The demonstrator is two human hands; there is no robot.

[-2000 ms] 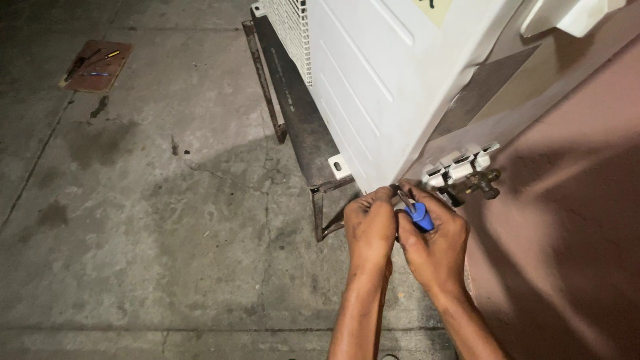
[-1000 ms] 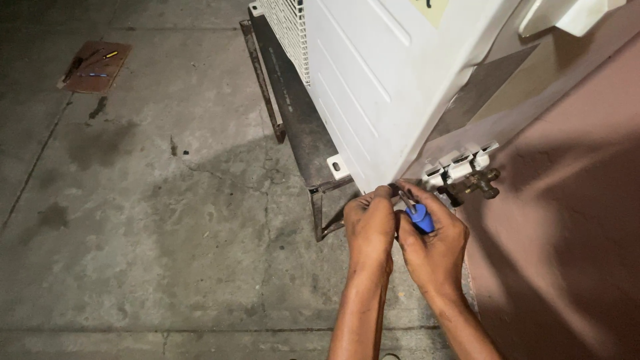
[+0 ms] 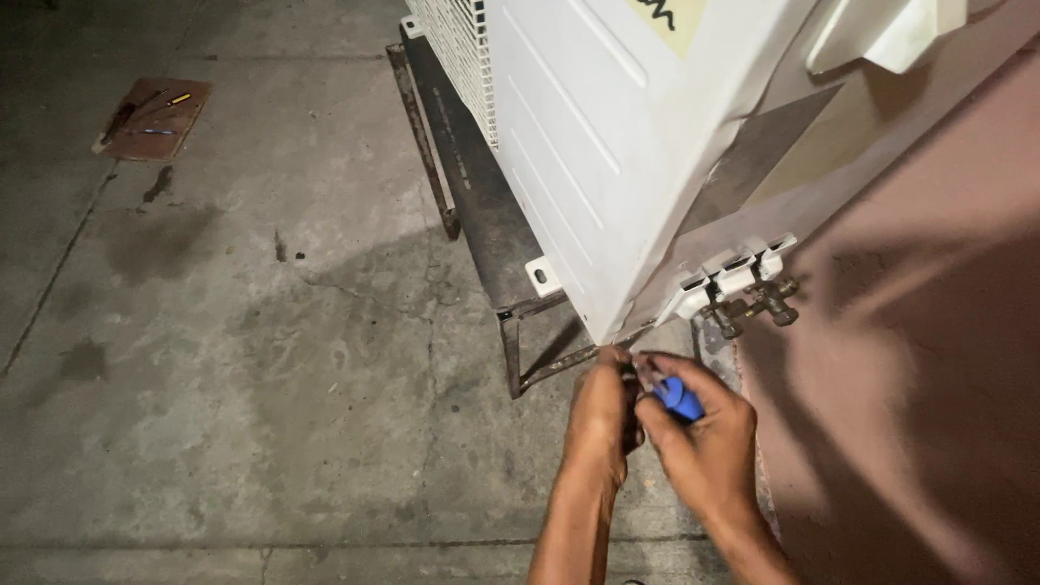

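My right hand [image 3: 703, 431] is closed around a screwdriver with a blue handle [image 3: 679, 399], whose shaft points up and left toward my left fingers. My left hand [image 3: 603, 414] is beside it, fingers curled at the lower corner of a white air conditioner outdoor unit [image 3: 569, 138]. Whether the left fingers hold a small part or the screwdriver's tip cannot be told, as they hide it. Just right of and above my hands, brass service valves [image 3: 772, 307] stick out from the unit's side.
The unit stands on a rusty metal frame [image 3: 510, 357], beside a pink wall [image 3: 877, 439]. On the concrete floor at the upper left, a reddish-brown board [image 3: 162, 146] bears several tools, one a yellow-handled screwdriver [image 3: 178, 99]. A white mounting foot [image 3: 543, 277] juts from the unit's base.
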